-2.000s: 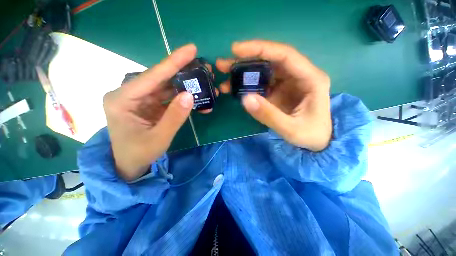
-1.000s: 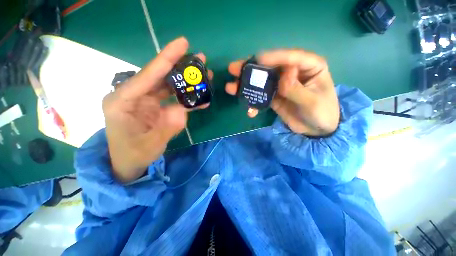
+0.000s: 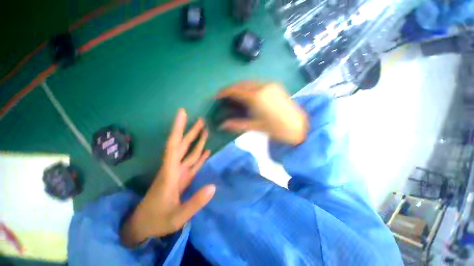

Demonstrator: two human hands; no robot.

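My left hand (image 3: 174,187) is open with its fingers apart and nothing in it, low over the green bench. My right hand (image 3: 265,109) is blurred and curled around a dark smartwatch (image 3: 232,110), whose screen cannot be read. A watch with a lit screen (image 3: 112,145) lies on the bench by the white line, left of my left hand. Another dark watch (image 3: 62,181) lies at the right edge of the white paper (image 3: 31,208).
Dark watches lie at the back, one lit (image 3: 193,22) and another (image 3: 248,44) near the shiny blister trays (image 3: 332,31). A dark object (image 3: 63,49) sits by the red line. A red and white pen (image 3: 10,237) lies on the paper. A wooden-framed cart (image 3: 416,218) stands at lower right.
The view has swung to the right. My left hand has let go of its watch and opened. My right hand has turned and blurs, still with a watch. The trays now show at the top.
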